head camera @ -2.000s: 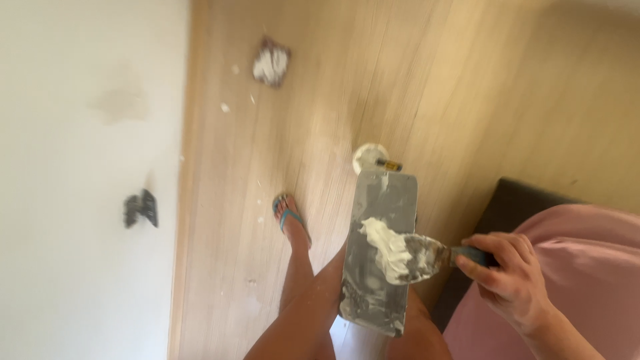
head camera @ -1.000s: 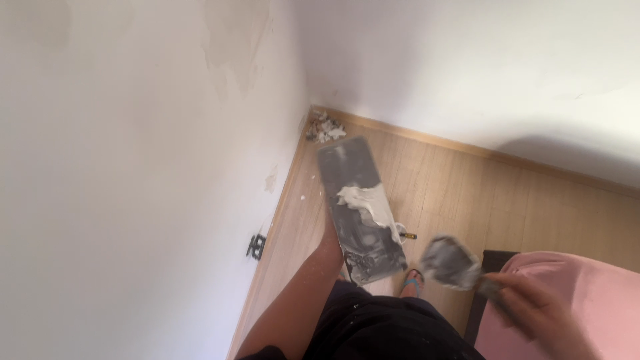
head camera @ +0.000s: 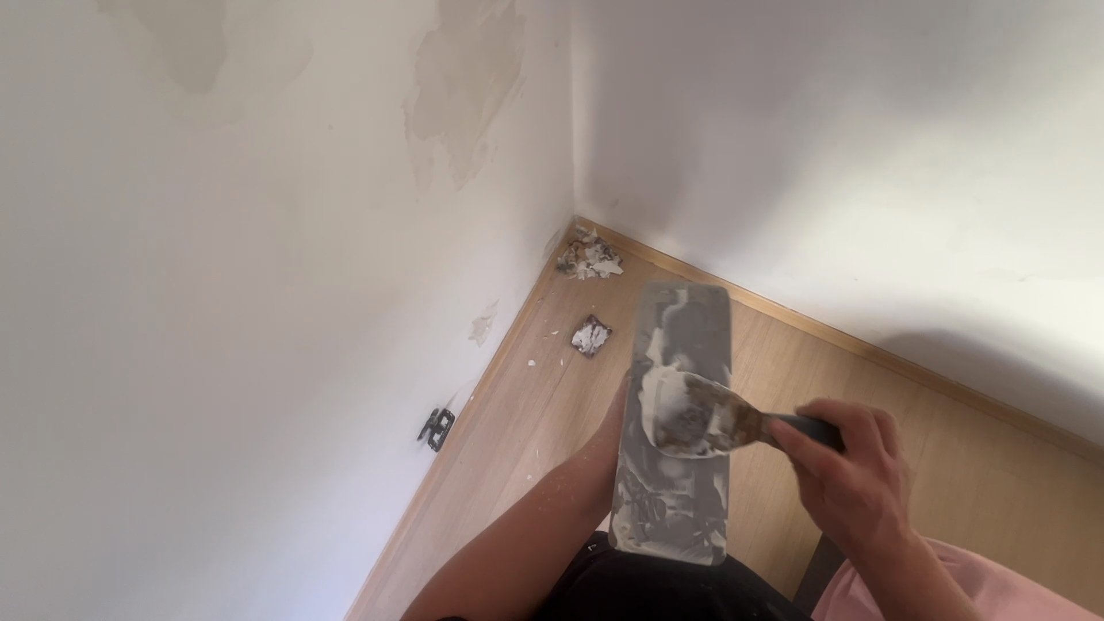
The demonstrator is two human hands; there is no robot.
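My right hand [head camera: 849, 470] grips the dark handle of a putty knife [head camera: 703, 418]. Its broad, plaster-smeared blade lies over the middle of a long grey metal plastering trowel [head camera: 677, 509]. White filler [head camera: 657, 392] shows around the blade's left edge and higher up on the trowel. The trowel is raised above the floor, its flat face toward me and its length running away from my body. My left forearm reaches to the trowel's left side; the left hand itself is hidden behind the trowel, so its grip does not show.
Two white walls meet at a corner; the left one bears beige filler patches [head camera: 470, 86] and an uncovered outlet box [head camera: 436, 429]. Plaster debris [head camera: 591, 257] lies in the corner, near a small filler-smeared piece [head camera: 592, 336]. Wooden baseboard [head camera: 802, 321] edges the floor. Pink fabric [head camera: 983, 586] is at lower right.
The putty knife, apart from the trowel one second ago, is now over its face. The heap of filler seen on the trowel has been spread or partly gathered at the blade. The view has swung toward the corner.
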